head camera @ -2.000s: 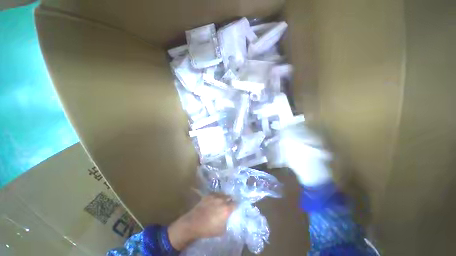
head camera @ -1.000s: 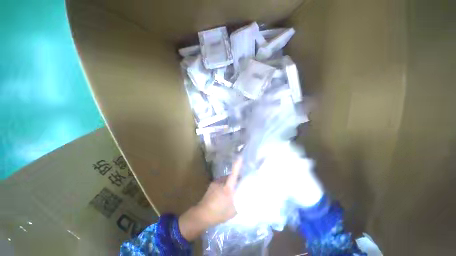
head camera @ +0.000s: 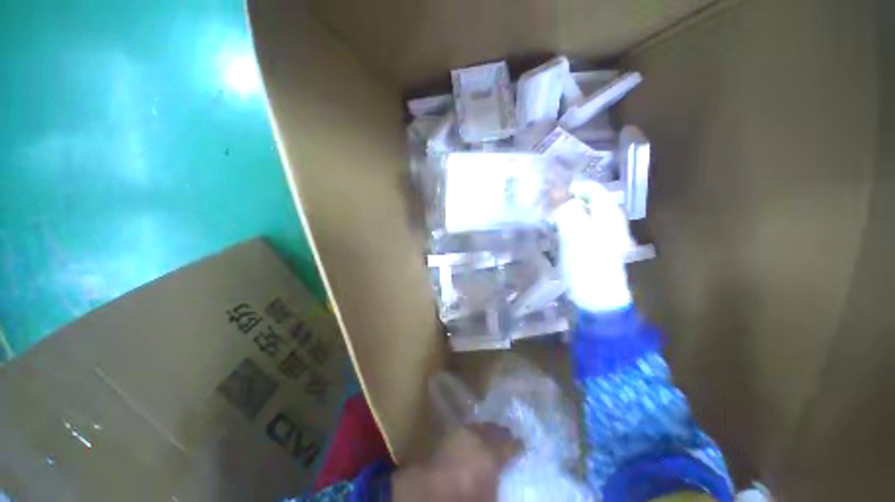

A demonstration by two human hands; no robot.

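Note:
Bagged white housings (head camera: 483, 103) lie in a loose pile at the bottom of the deep brown carton (head camera: 343, 186). My right hand (head camera: 596, 245), in a white glove, reaches down over the pile and grips the right end of a bright white housing (head camera: 494, 191), which lies sideways over the others. My left hand (head camera: 456, 466) is bare, blurred and partly cut off by the bottom edge. It holds crumpled clear poly bags (head camera: 530, 412) at the near side of the carton.
The carton's walls rise on the left, right and far sides. A printed carton flap (head camera: 196, 363) spreads out at the lower left. Green floor (head camera: 128, 127) shows at the upper left. A small red patch (head camera: 351, 449) shows beside the flap.
My right hand has moved forward over the pile with a white housing. My left hand has moved down and right, nearer the bottom edge. The view has shifted, so the carton appears further right.

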